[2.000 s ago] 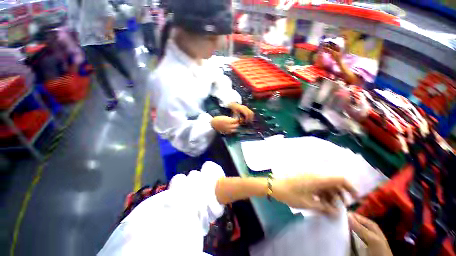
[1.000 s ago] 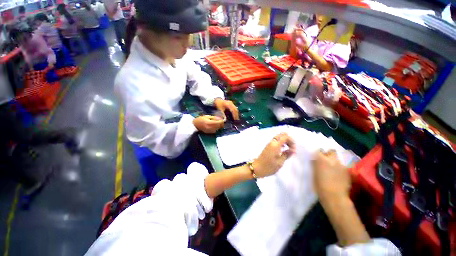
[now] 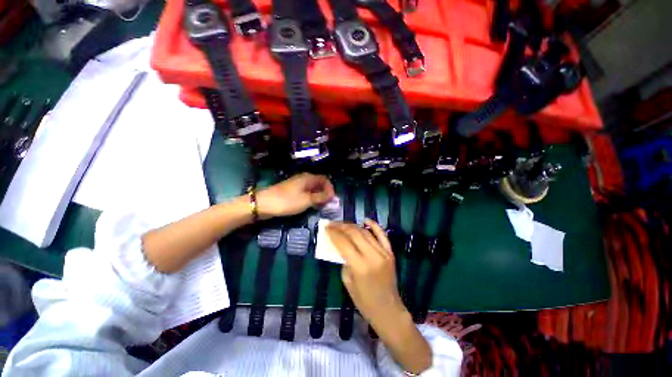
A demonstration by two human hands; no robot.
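Observation:
Black smartwatches lie in a row on the green bench, straps straight. Two at the left, including this watch [image 3: 298, 241], bear pale-grey rounded squares on their faces. My right hand [image 3: 365, 261] holds a stiff white card [image 3: 324, 243] over a watch in the middle of the row and hides its face. My left hand [image 3: 298, 196] is just above and left of it, fingers curled, with a small pale film [image 3: 331, 208] at the fingertips.
A red foam tray [image 3: 457, 66] with hanging watches stands at the far side. White sheets [image 3: 140, 177] lie at left. A bottle [image 3: 532, 177] in a yellowish ring and white scraps [image 3: 547, 247] are at right.
The view has turned down from the aisle and the neighbouring worker to the watch row. My hands have left the white sheet; my right hand now holds the card over the watches.

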